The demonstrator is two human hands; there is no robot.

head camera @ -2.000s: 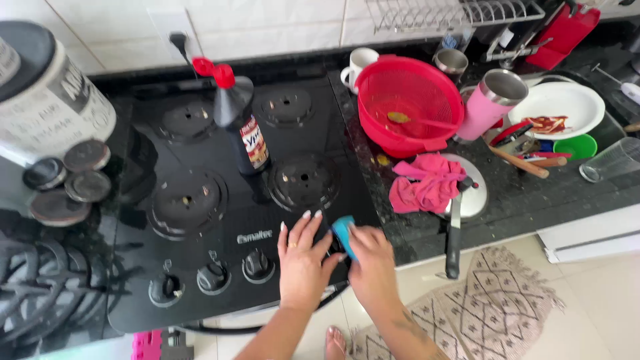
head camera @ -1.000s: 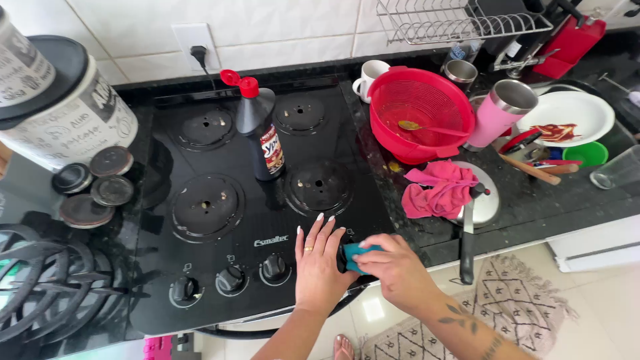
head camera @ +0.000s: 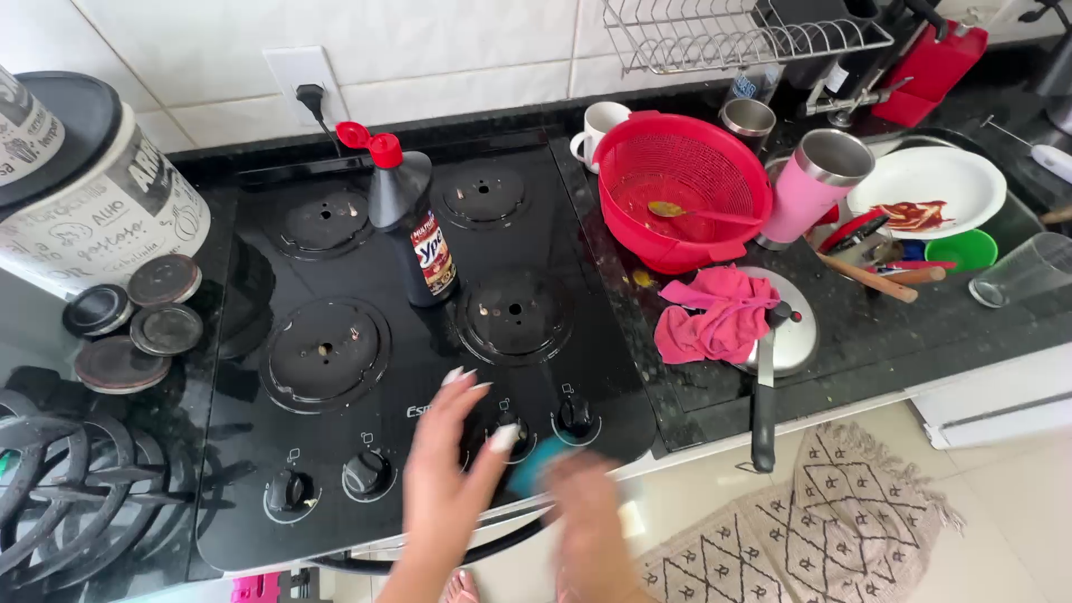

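A black glass cooktop [head camera: 394,352] lies below me with its grates and burner caps off. My left hand [head camera: 448,469] is over the front edge by the control knobs, fingers apart, holding nothing. Blurred by motion, my right hand [head camera: 586,494] grips a teal sponge [head camera: 540,465] near the rightmost knobs [head camera: 575,414]. A dark Ypê bottle [head camera: 419,230] with its red cap flipped up stands upright among the burners. Part of the sponge is hidden by my right fingers.
Burner caps [head camera: 165,279] and black grates [head camera: 50,494] lie at left beside a canister [head camera: 109,193]. At right are a red colander [head camera: 682,188], a pink cloth [head camera: 716,318], a metal lid [head camera: 800,322] under a black-handled knife [head camera: 764,402], a pink tumbler [head camera: 808,188] and dishes near the sink.
My right hand with the sponge has moved from the rightmost knob toward the front edge of the cooktop. My left hand has shifted left, and its fingers are spread wider.
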